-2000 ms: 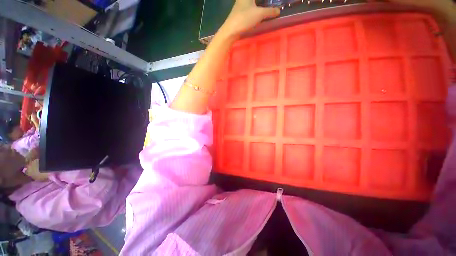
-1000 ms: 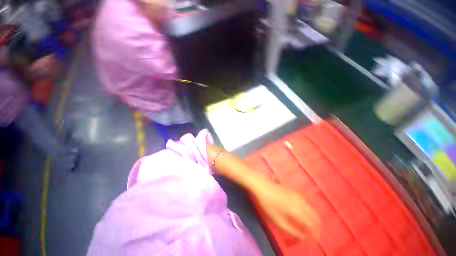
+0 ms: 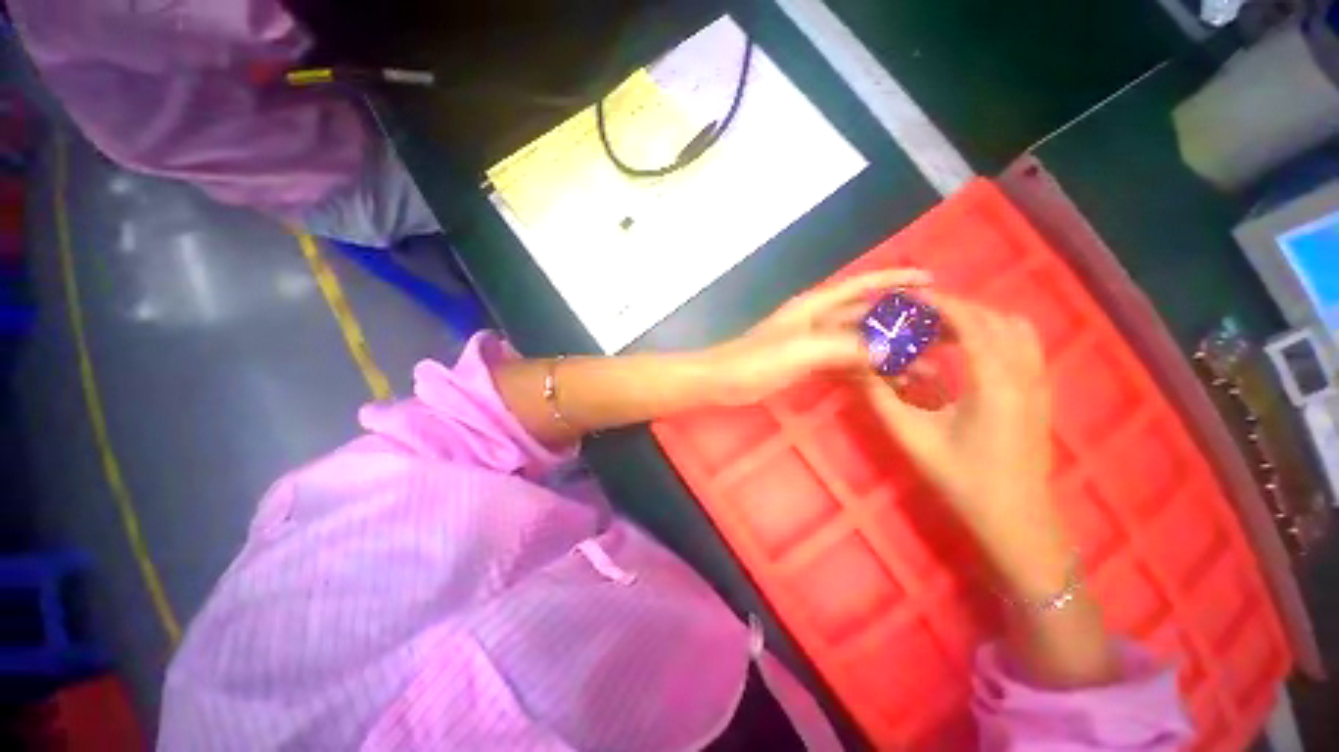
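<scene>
A small watch head without a strap point(image 3: 899, 332), its lit face purple-blue with white hands, is held between my two hands above the tray. My left hand point(image 3: 808, 341) holds it from the left side with bare fingers. My right hand point(image 3: 981, 419) has its fingers at the watch's right and lower edge. The red tray point(image 3: 859, 551) with rows of square pockets lies under both hands. Whether something else is in the right palm cannot be told.
White sheets point(image 3: 698, 221) with a yellow sheet and a black cable loop point(image 3: 699, 143) lie beyond the tray. A ledge point(image 3: 1160, 367) with small items runs along its right. A tester with a blue screen point(image 3: 1314, 279) stands far right. A person in pink point(image 3: 176, 103) is upper left.
The view has swung back toward the tray. My left hand has left the tray surface and now meets my right hand, which has come into view, at the lit watch head.
</scene>
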